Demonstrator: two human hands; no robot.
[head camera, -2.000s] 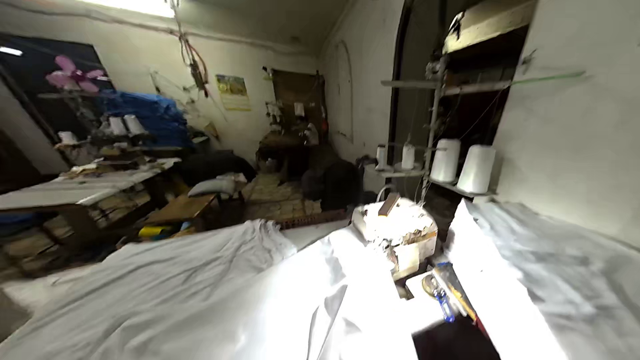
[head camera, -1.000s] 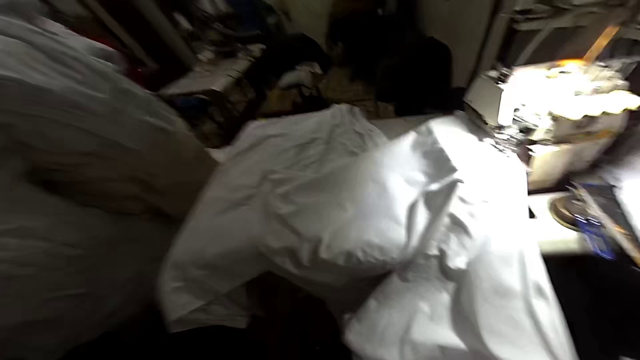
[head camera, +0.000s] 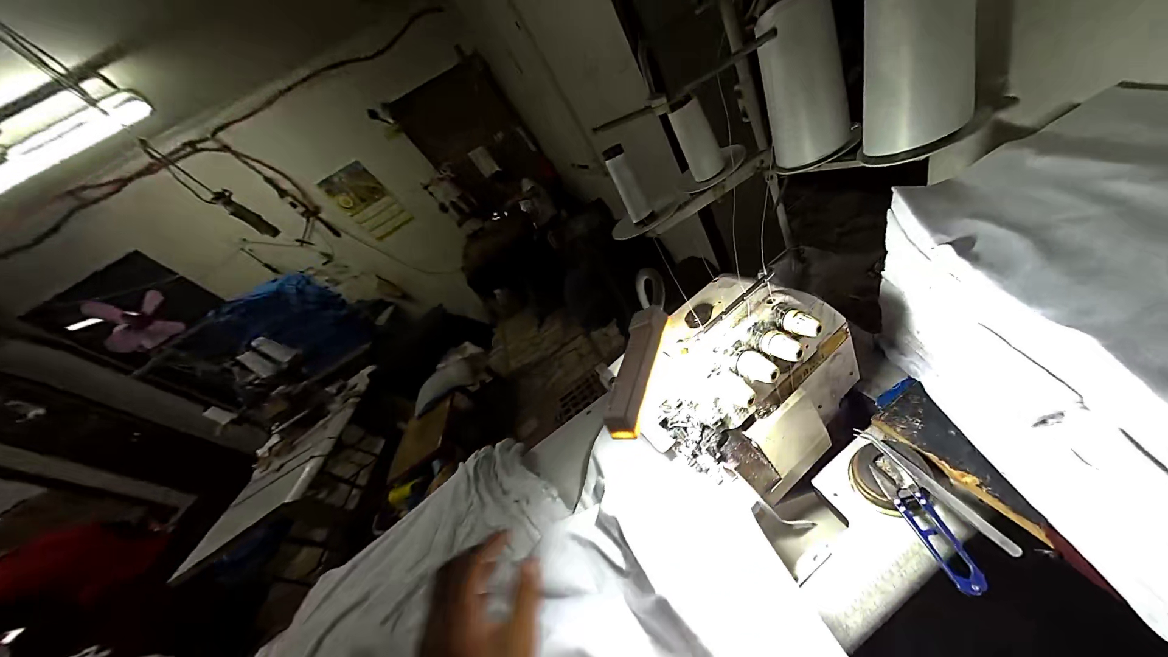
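Note:
My left hand (head camera: 488, 598), blurred, is at the bottom edge over white cloth (head camera: 401, 570), its fingers apart; whether it touches the cloth is unclear. My right hand is out of view. The cloth runs up to an overlock sewing machine (head camera: 826, 365) with several tension knobs, lit by a bar-shaped lamp (head camera: 636, 374). Lint clings about the machine's front. On the machine's bed side lie blue-handled thread snips (head camera: 944, 547) and metal tweezers (head camera: 958, 506), across a round dish (head camera: 890, 474).
Large white thread cones (head camera: 803, 87) stand on a rack above the machine, with smaller ones (head camera: 698, 137) beside them. A pile of white cloth (head camera: 1077, 274) rises at the right. Farther left are another work table (head camera: 283, 493), a blue cover (head camera: 292, 315) and a pink fan (head camera: 132, 321).
The view has swung and tilted greatly. A hand shows now at the bottom over the cloth. The raised cloth at the left one second ago is out of view there.

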